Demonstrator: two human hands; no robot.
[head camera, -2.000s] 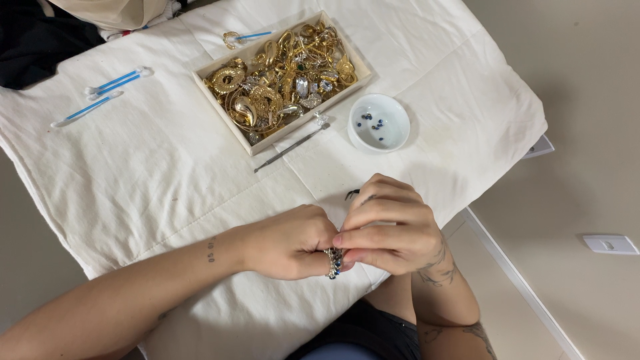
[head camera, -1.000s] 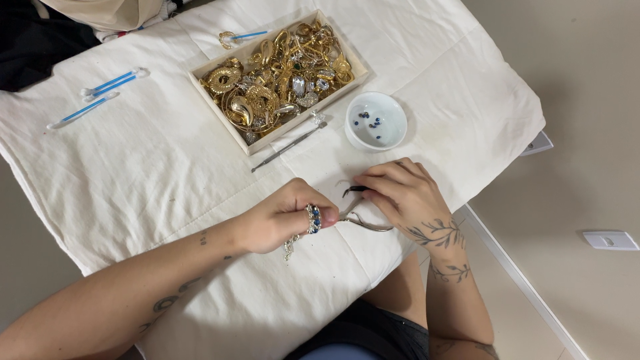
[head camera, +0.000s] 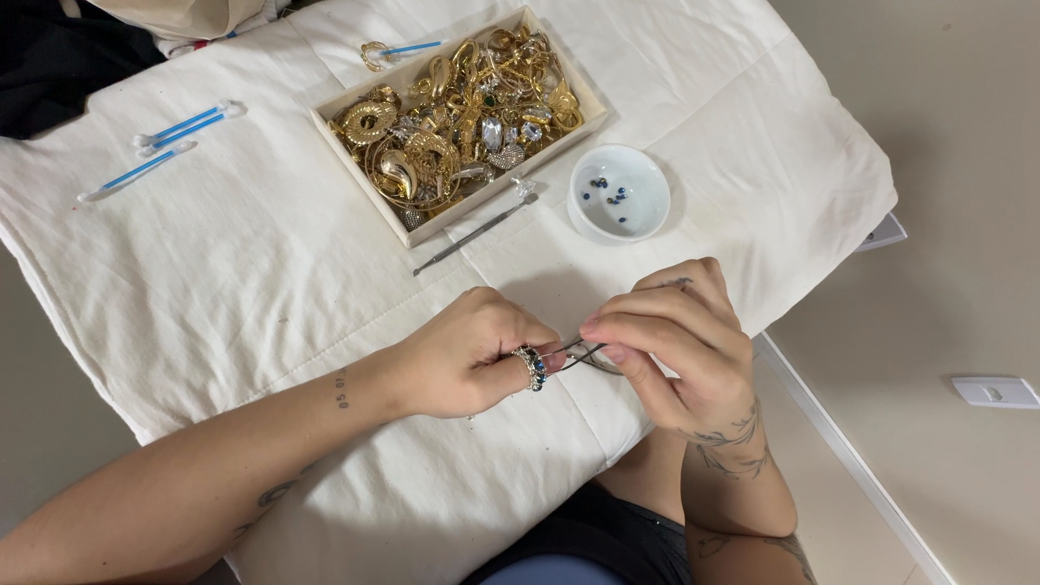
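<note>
My left hand (head camera: 479, 353) pinches a piece of rhinestone jewelry (head camera: 532, 367) with blue and clear stones between thumb and forefinger. From the right, my right hand (head camera: 674, 341) holds thin curved tweezers (head camera: 587, 351), whose tips reach the stones. Behind the tweezers lies a curved metal tool (head camera: 600, 363), partly hidden by my right fingers. Above my hands stands a small white bowl (head camera: 660, 199) with several small dark blue stones. A double-ended metal spatula (head camera: 475, 234) lies beside a pale tray (head camera: 504, 180) heaped with gold-toned jewelry.
Several blue-stemmed cotton swabs (head camera: 138, 169) lie at the left of the white cloth (head camera: 203, 268). A gold-toned ring-shaped piece (head camera: 374, 56) and another swab (head camera: 413, 48) lie behind the tray. Dark fabric (head camera: 65, 65) is at the upper left. A wall plate (head camera: 995, 392) is at the right.
One second ago the right hand was at the tweezers on the cloth; now it holds them up against the jewelry. The left hand has kept the jewelry and turned it.
</note>
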